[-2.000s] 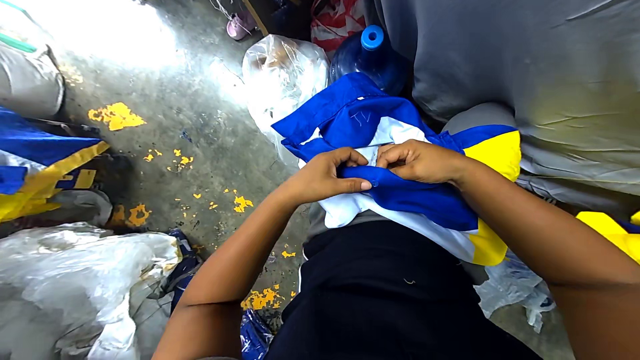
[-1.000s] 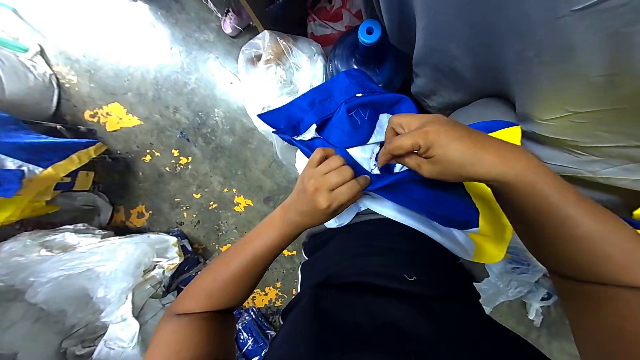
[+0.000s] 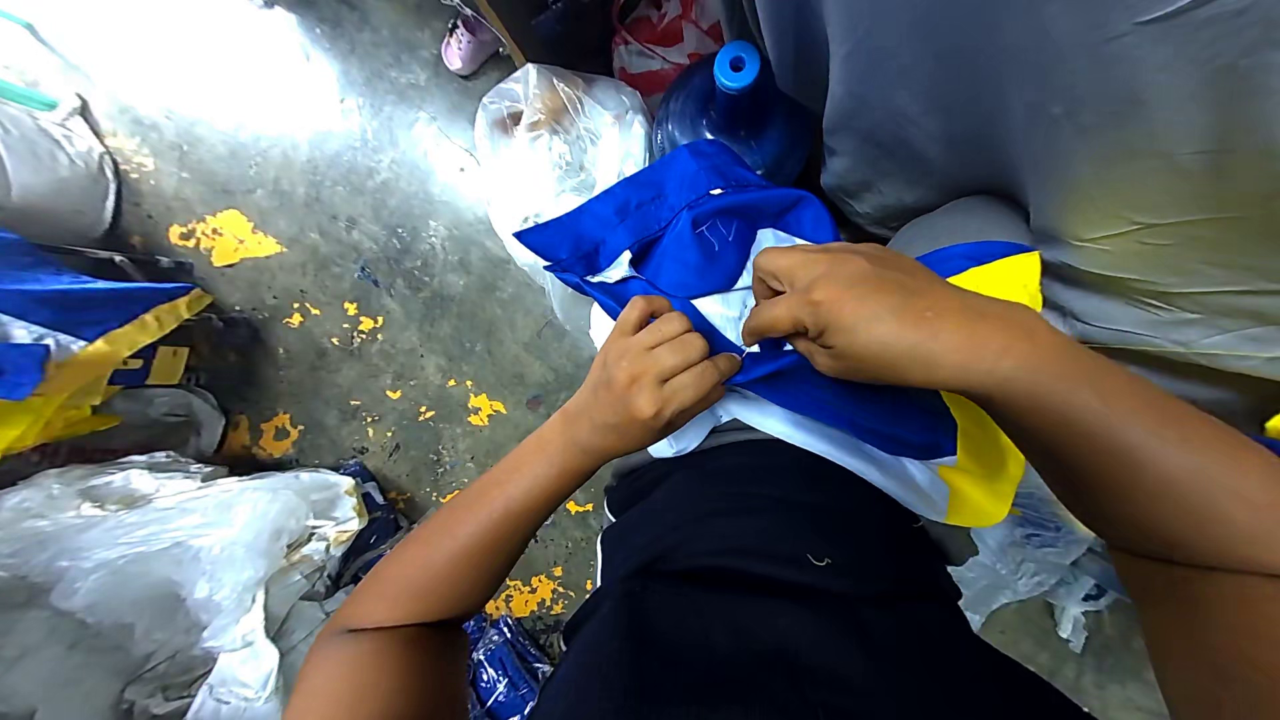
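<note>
A blue, white and yellow fabric garment (image 3: 690, 240) lies bunched over my lap, with faint chalk-like marks on its blue part. My left hand (image 3: 660, 380) is closed on the blue cloth near its middle, fingers curled and thumb toward the right. Just to the right, my right hand (image 3: 850, 310) pinches at the white and blue cloth between thumb and forefinger. The fingertips of the two hands are a short way apart. Whether a small thing such as a thread is in the right fingertips cannot be told.
Beyond the garment stand a blue plastic water jug (image 3: 740, 110) and a clear plastic bag (image 3: 560, 130). Grey fabric (image 3: 930, 110) covers the right side. Plastic sheeting (image 3: 150, 560) and more blue-yellow cloth (image 3: 90, 310) lie at left. A pink clog (image 3: 468, 45) shows at the top.
Two seconds ago both hands held the cloth with thumbs close together. The left hand has since turned knuckles up, and the right hand has risen slightly over the white part.
</note>
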